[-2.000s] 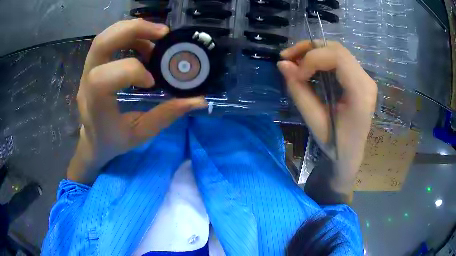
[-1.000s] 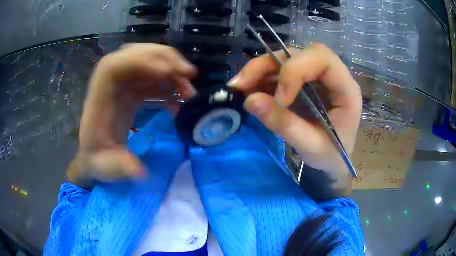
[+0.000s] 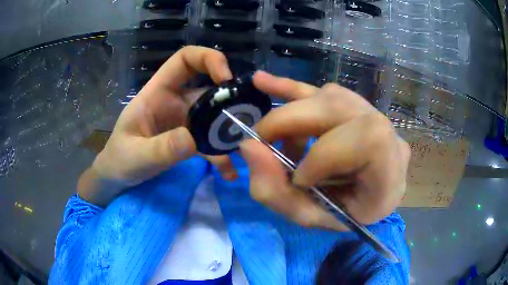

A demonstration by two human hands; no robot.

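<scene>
A round black unit [image 3: 207, 119] with grey rings on its face is tilted in front of my chest. A small white terminal [image 3: 225, 93] shows on its upper rim. My left hand [image 3: 150, 119] grips the unit from the left, with fingertips at its top and thumb at its left edge. My right hand [image 3: 334, 150] holds silver tweezers [image 3: 328, 203], whose points lie in front of the unit's face near the rim; I cannot tell if they touch it. My right index fingertip is at the unit's upper right edge.
A clear blister tray [image 3: 267, 25] beyond my hands holds columns of black units, with ribbed pockets at right. Crinkled clear plastic [image 3: 50, 119] lies at left. Brown cardboard [image 3: 437, 172] with handwriting is low at right, and a blue item [image 3: 495, 146] is at the far right edge.
My left hand has closed on the unit again after being apart from it one second ago. The tweezers have swung from pointing up and away to pointing at the unit's face.
</scene>
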